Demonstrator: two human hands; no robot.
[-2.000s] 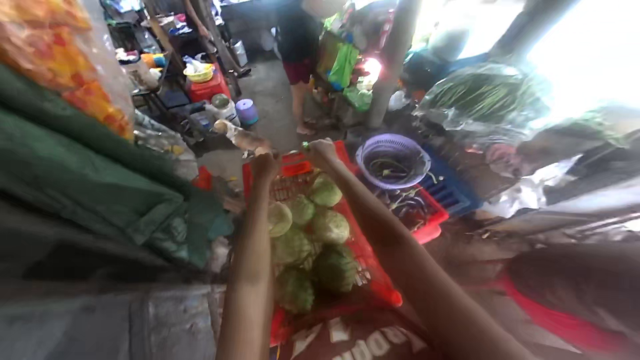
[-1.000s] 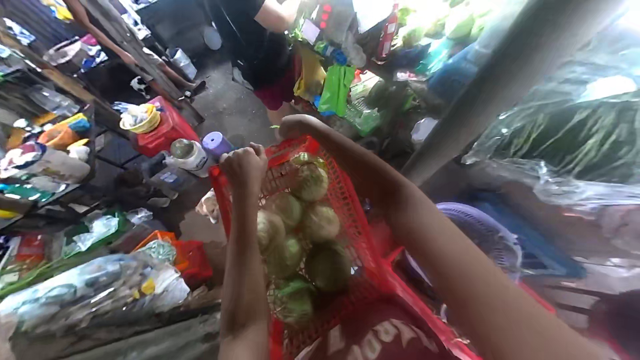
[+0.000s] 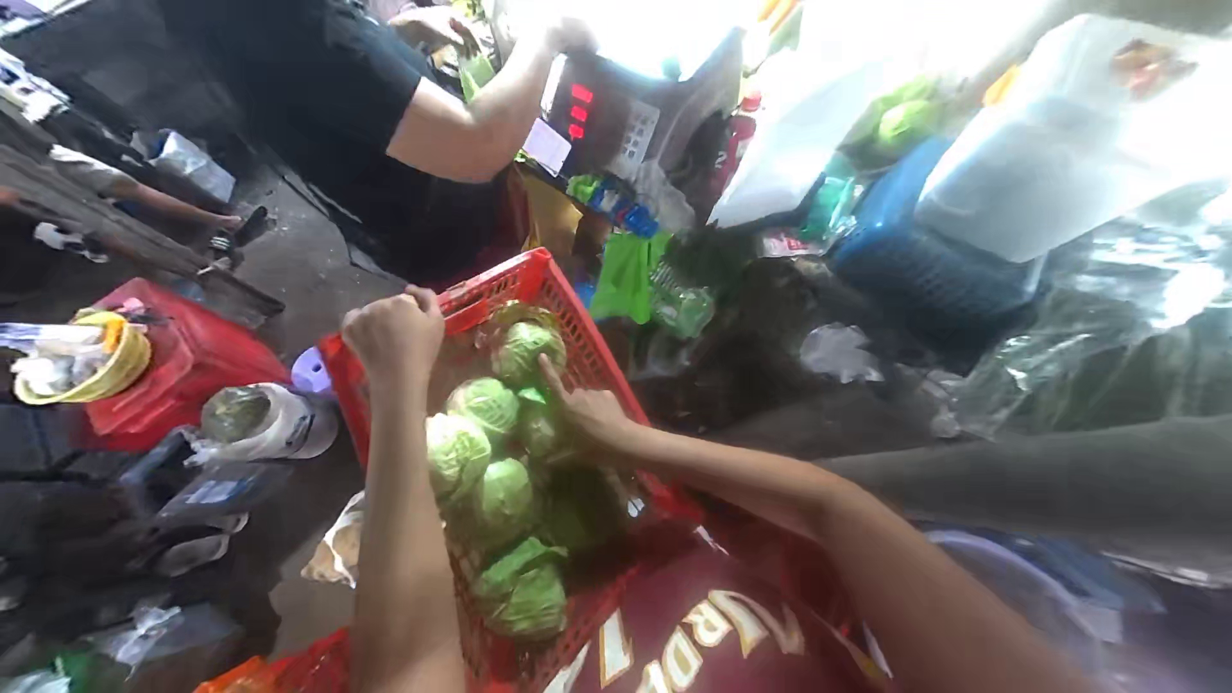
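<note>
A red plastic crate [image 3: 602,361] stands tilted against my front, with several heads of cabbage [image 3: 484,406] inside. My left hand [image 3: 395,332] is closed on the crate's far left rim. Over the cabbages is my right hand [image 3: 589,414], its index finger extended to a cabbage at the far end [image 3: 528,352]. The other fingers of that hand are partly curled, and it holds nothing that I can see. Part of the cabbages under my right hand lies in shadow.
Beyond the crate a person in a dark shirt [image 3: 318,125] stands beside a scale with a red display [image 3: 606,115]. A yellow basket [image 3: 130,361] on a red container and a white bucket [image 3: 298,423] are at left. A blue crate [image 3: 924,260] stands at right.
My right hand has come from the crate's far end to over the cabbages, one finger out. My left hand stays at the rim. The view has moved nearer the person and the scale.
</note>
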